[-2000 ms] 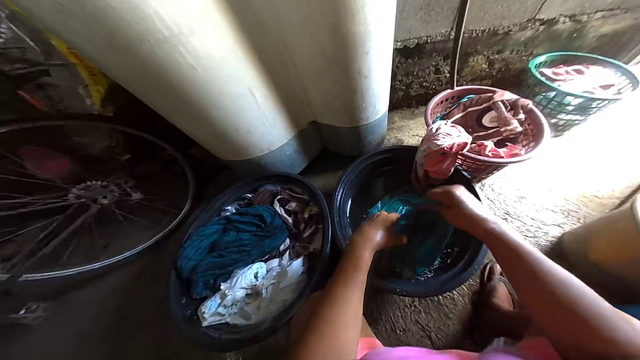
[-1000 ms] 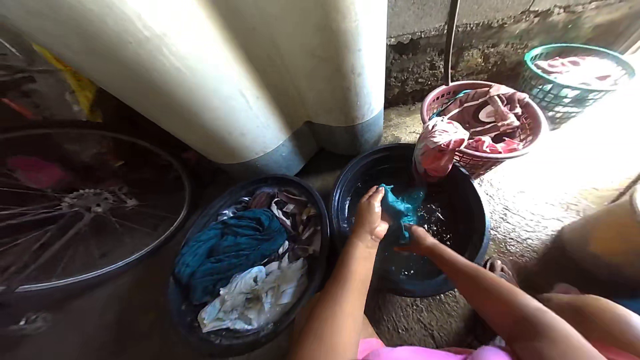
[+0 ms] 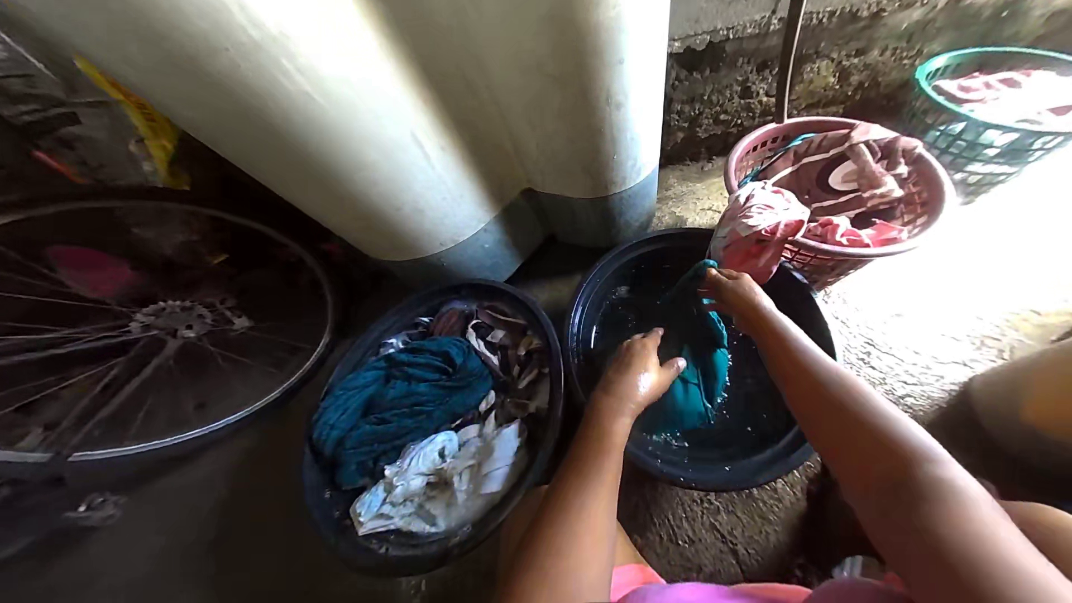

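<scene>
A teal cloth [image 3: 702, 381] hangs partly in the water of a round black basin [image 3: 737, 477]. My right hand [image 3: 737, 295] grips its upper end near the basin's far side. Over the cloth's left part is my left hand [image 3: 643, 373], fingers spread, with nothing seen in its grasp. A red and white cloth [image 3: 760, 226] droops from the pink basket over the basin's rim. To the left, a second black basin [image 3: 548, 435] holds a bunched dark teal cloth [image 3: 402, 402], a white garment [image 3: 444, 477] and brownish clothes [image 3: 507, 339].
Beyond the right basin stands a pink plastic basket [image 3: 938, 180] of clothes, with a green basket [image 3: 963, 130] of clothes behind it. Large pale cylindrical containers [image 3: 502, 117] rise at the back. A bicycle wheel [image 3: 310, 368] is at the left, and a tan rounded object [image 3: 1026, 402] at the right.
One second ago both hands held the teal cloth bunched between them. My right hand has moved up toward the basin's far side with one end, and my left hand has opened over the cloth.
</scene>
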